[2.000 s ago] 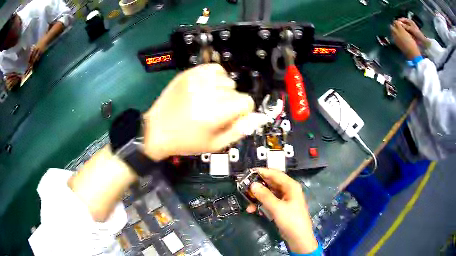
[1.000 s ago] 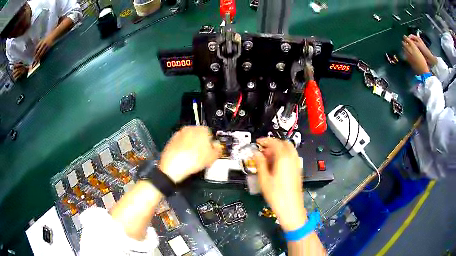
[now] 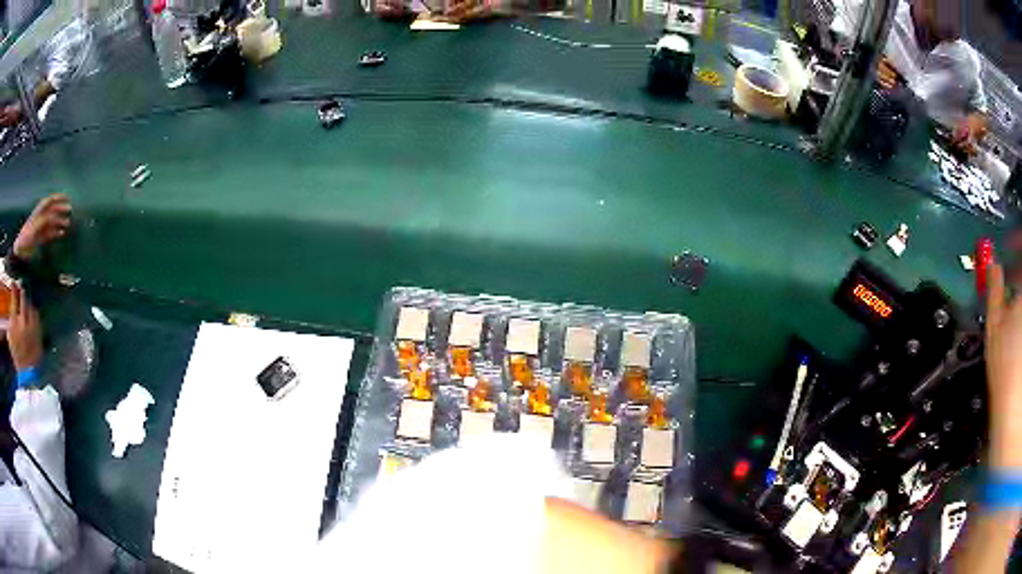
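The black test fixture [image 3: 913, 359] stands at the right, with a red-digit readout [image 3: 871, 301] and a white-cornered nest [image 3: 827, 477] holding a part. My right hand [image 3: 1001, 325] is cut off by the right edge, beside the red clamp handle [image 3: 984, 265]; its grip cannot be told. My left sleeve and forearm reach across the bottom over the clear tray [image 3: 538, 301]; my left hand is out of the picture. Pale square display modules [image 3: 522, 335] with orange tails lie in the tray, some hidden by my sleeve.
A white paper sheet [image 3: 247, 471] left of the tray bears a dark part [image 3: 277, 378]. A pen [image 3: 791, 409] lies on the fixture's left side. A small dark part [image 3: 689, 269] lies beyond the tray. Another person's hand [image 3: 43, 224] is at left. A tape roll [image 3: 761, 90] stands far back.
The view has swung left, so the fixture now sits at the right edge. My left hand has left the picture; my right hand has moved from the nests up beside a red handle.
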